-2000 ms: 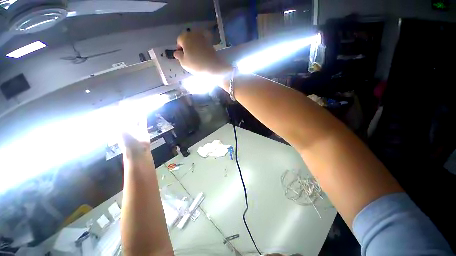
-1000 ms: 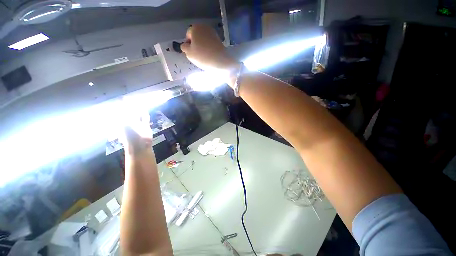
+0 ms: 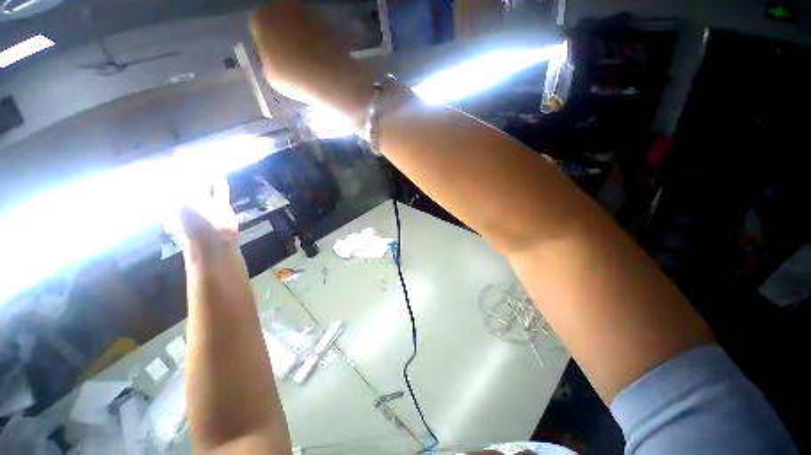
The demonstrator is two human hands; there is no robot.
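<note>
My right hand (image 3: 292,46) is raised high at the top, left of centre, blurred, at the socket board on the light rail (image 3: 253,82); what its fingers hold cannot be told. A bracelet is on that wrist. My left hand (image 3: 206,206) is raised at the left, against the bright tube light (image 3: 107,200), and its fingers are washed out by glare. A long black cord (image 3: 409,307) runs down across the pale table (image 3: 467,382).
White cloth (image 3: 363,243) with a small blue item lies at the table's far side. A tangle of thin wire or string (image 3: 516,315) is on the right. Clear plastic packets (image 3: 316,351) and white pieces lie at the left. Orange-handled snips (image 3: 289,275) lie near the seam.
My right hand has moved up and left, and the dark item seen at its fingers before is now not visible. The view has shifted, so the table sits a little higher and further left.
</note>
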